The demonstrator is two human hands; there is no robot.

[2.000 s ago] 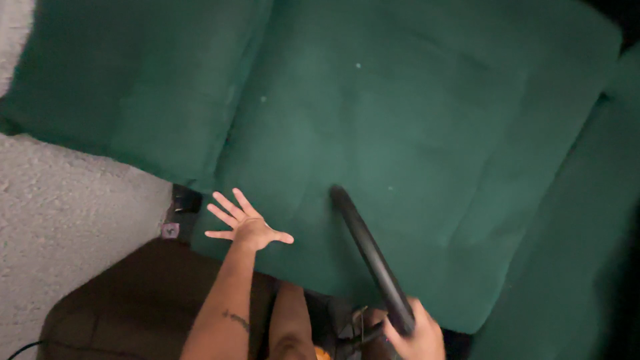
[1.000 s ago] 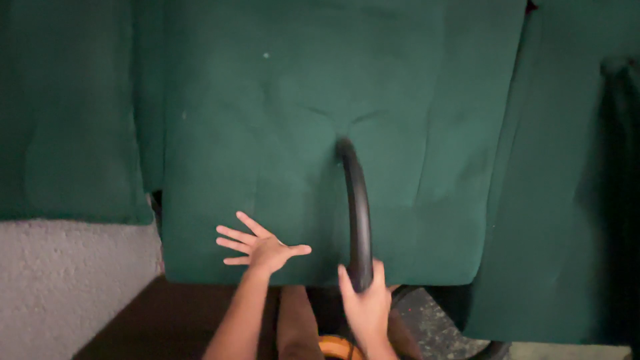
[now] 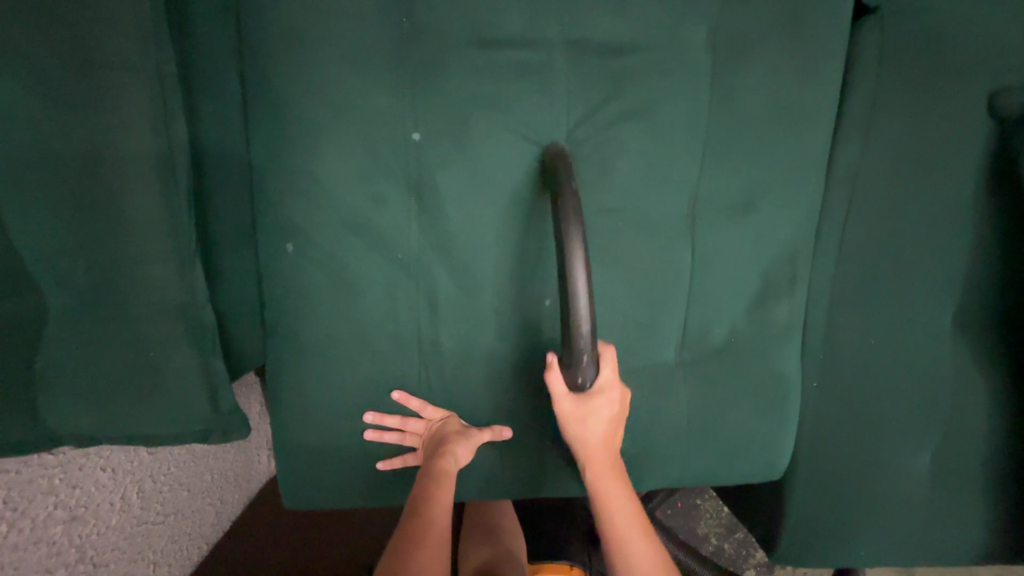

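Note:
My right hand [image 3: 590, 404] grips the lower end of a curved black vacuum cleaner tube [image 3: 574, 272]. The tube's far tip touches the green fabric seat cushion [image 3: 480, 240] near its upper middle, and creases fan out in the fabric around that tip. To the left of the tube, my left hand [image 3: 440, 436] is spread with fingers apart over the cushion's near edge, holding nothing. Small pale specks dot the cushion. Whether a nozzle is fitted at the tip is not clear.
Another green cushion [image 3: 112, 240] lies at the left, above a rough light grey surface [image 3: 120, 508]. Green upholstery [image 3: 888, 320] borders the right side. Below the near edge are a dark brown surface [image 3: 312, 532], a ribbed black hose [image 3: 688, 552] and speckled grey floor [image 3: 716, 520].
The view has turned and shifted over the cushion. My right hand still holds the tube, whose tip stays on the fabric. My left hand remains spread over the near edge.

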